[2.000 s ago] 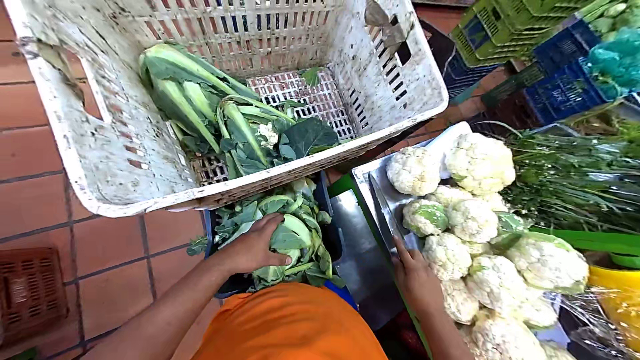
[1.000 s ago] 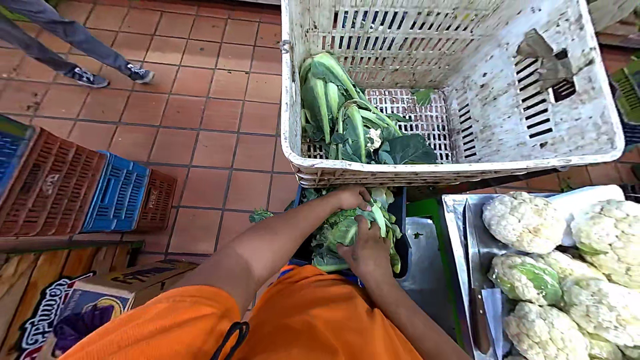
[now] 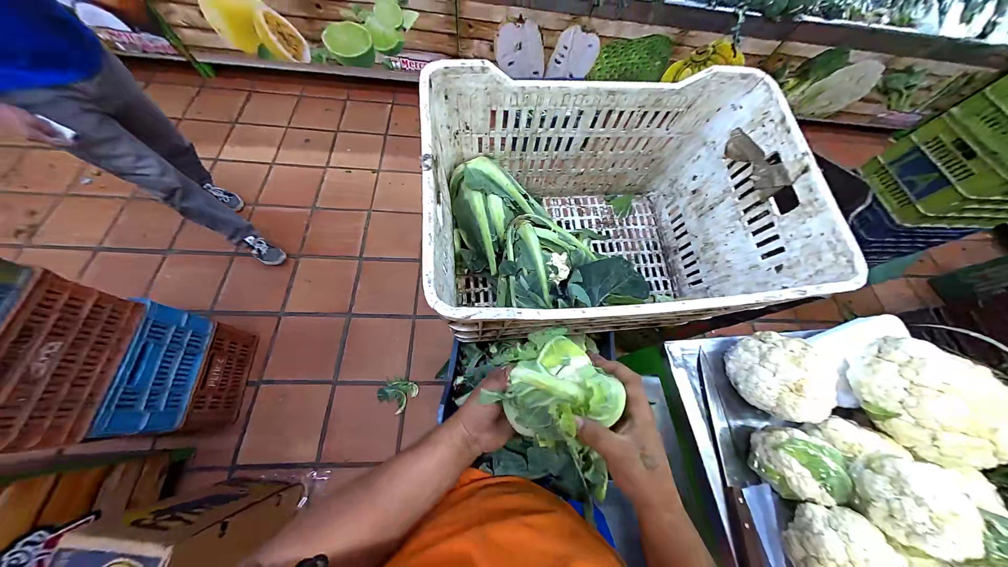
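Between both hands I hold a cauliflower head wrapped in pale green leaves (image 3: 563,390), its stem side facing up. My left hand (image 3: 487,413) grips its left side and my right hand (image 3: 630,433) its right side, thumb across the leaves. Beneath it is a dark crate (image 3: 450,386) of cut leaves. Past that, a dirty white plastic crate (image 3: 646,313) contains leafy cauliflower (image 3: 504,228). To the right, several trimmed white cauliflowers (image 3: 780,376) lie on a metal tray (image 3: 713,409). A knife (image 3: 742,524), its handle partly visible, rests at the tray's left side.
Brown and blue plastic crates (image 3: 150,370) stand at the left, above a cardboard box (image 3: 197,524). A person in grey trousers (image 3: 150,150) is at the upper left. Green crates (image 3: 945,157) are stacked at the right. A loose leaf (image 3: 399,392) lies on the tiled floor.
My right hand has left the knife on the tray and joined my left at the cauliflower, which is now raised above the leaves. The view has swung left. The person at the upper left shows more fully.
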